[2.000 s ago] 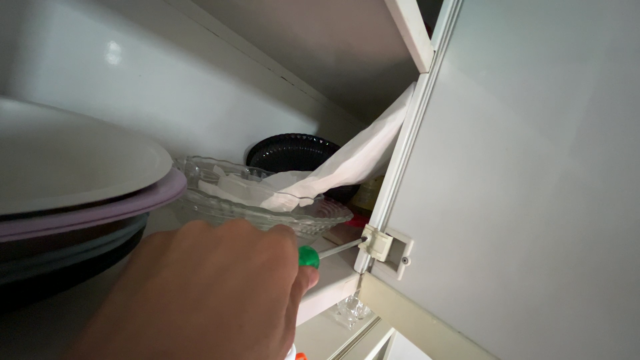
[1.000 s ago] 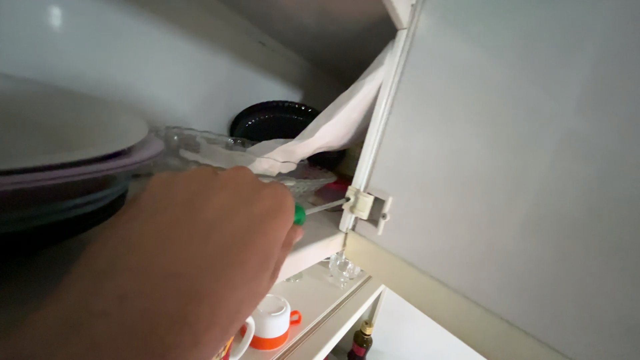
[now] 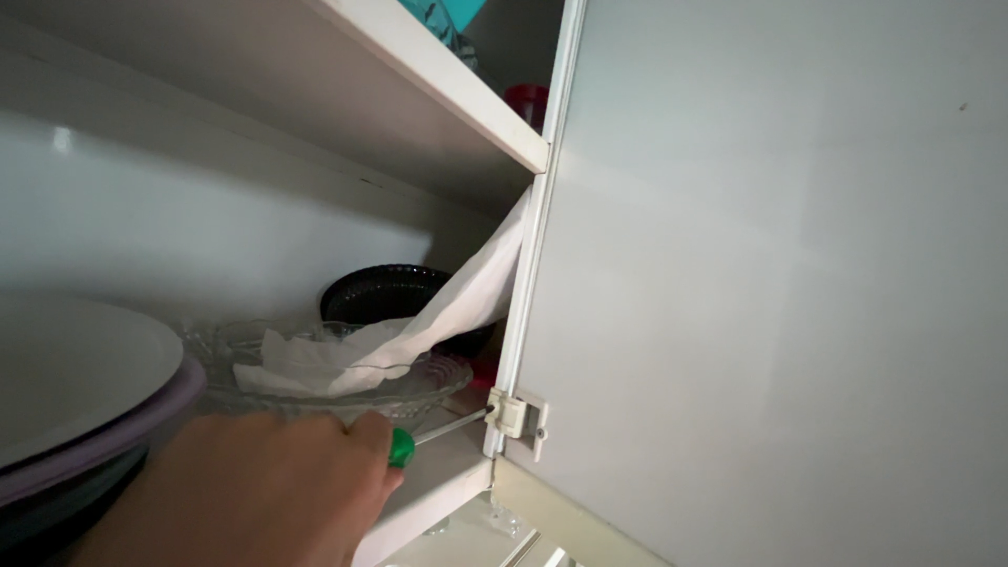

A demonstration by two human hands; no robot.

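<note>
My left hand (image 3: 260, 480) comes in from the lower left, back of the hand up, closed around a screwdriver with a green handle (image 3: 402, 448). The metal shaft (image 3: 451, 426) points right, and its tip meets a pale cabinet hinge (image 3: 508, 413) at the edge of the cabinet's side panel. The hinge's plate (image 3: 540, 433) lies on the white door (image 3: 756, 276), with a screw showing in it. Most of the handle is hidden in my fist. My right hand is not in view.
Stacked plates or bowls (image 3: 87, 378) stand left of a clear glass dish (image 3: 425, 386) holding white paper (image 3: 465, 299). Behind is a black fluted dish (image 3: 378, 287). An upper shelf (image 3: 441, 87) crosses above, with a red item (image 3: 528, 98) on it.
The screwdriver tip stays at the hinge throughout, with my left hand around the handle. The view has shifted, and the mugs and bottle seen below one second ago are out of view.
</note>
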